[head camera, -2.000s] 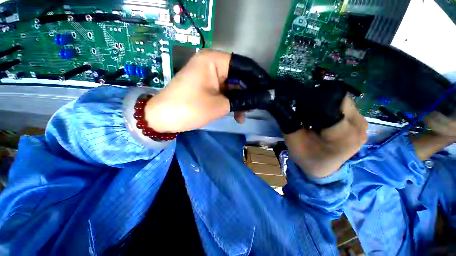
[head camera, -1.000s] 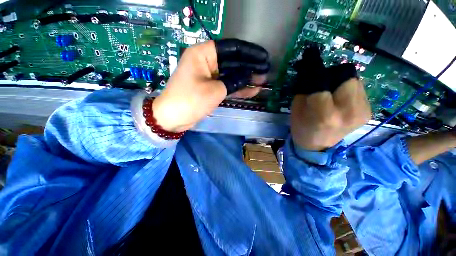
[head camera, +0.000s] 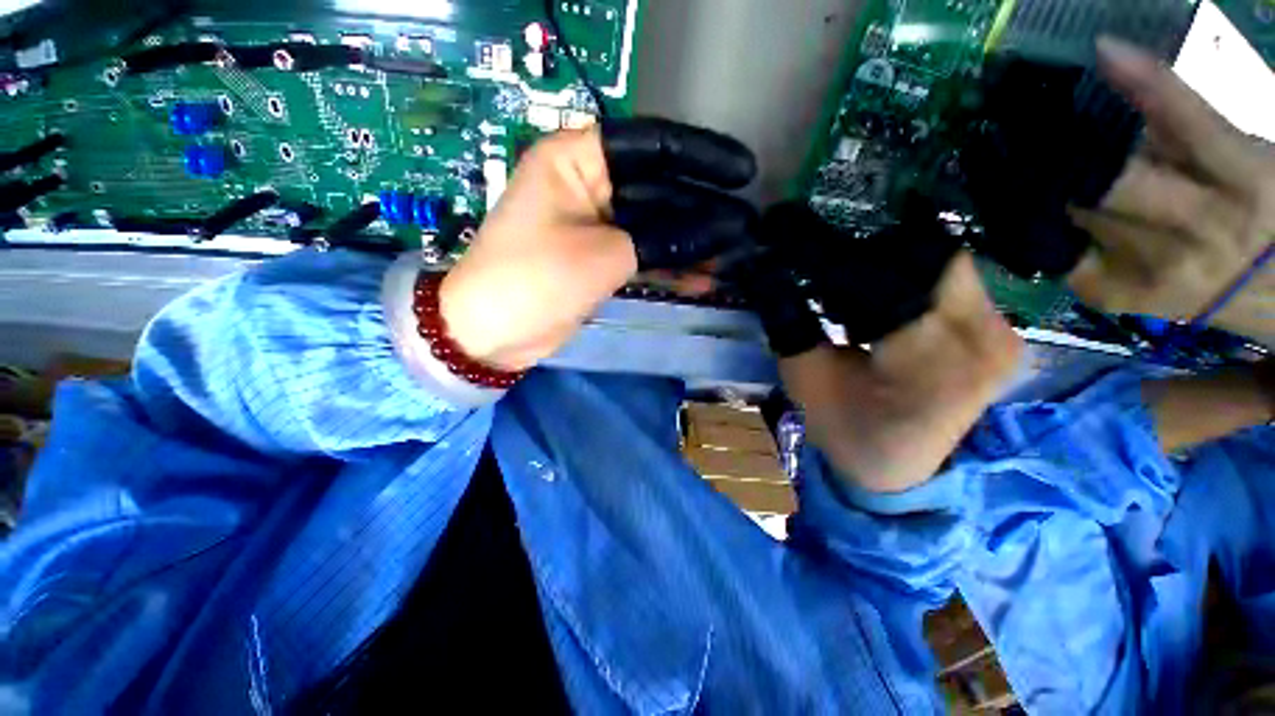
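Note:
My left hand, black covers on its fingers and a red bead bracelet at its wrist, is curled over the gap between two green boards. My right hand, also with black-covered fingers, reaches left so its fingertips meet my left fingertips. Any small part between them is hidden. The left circuit board carries blue components and black leads. The right circuit board is partly covered by hands.
Another person's hand, with black finger covers and a blue cord, is over the right board near the finned heatsink. The metal conveyor rail runs along the near edge. Cardboard boxes are below.
My right hand has moved from over the right board back to my left fingertips. The other person's hand has come in over the right board. The boards have shifted slightly right.

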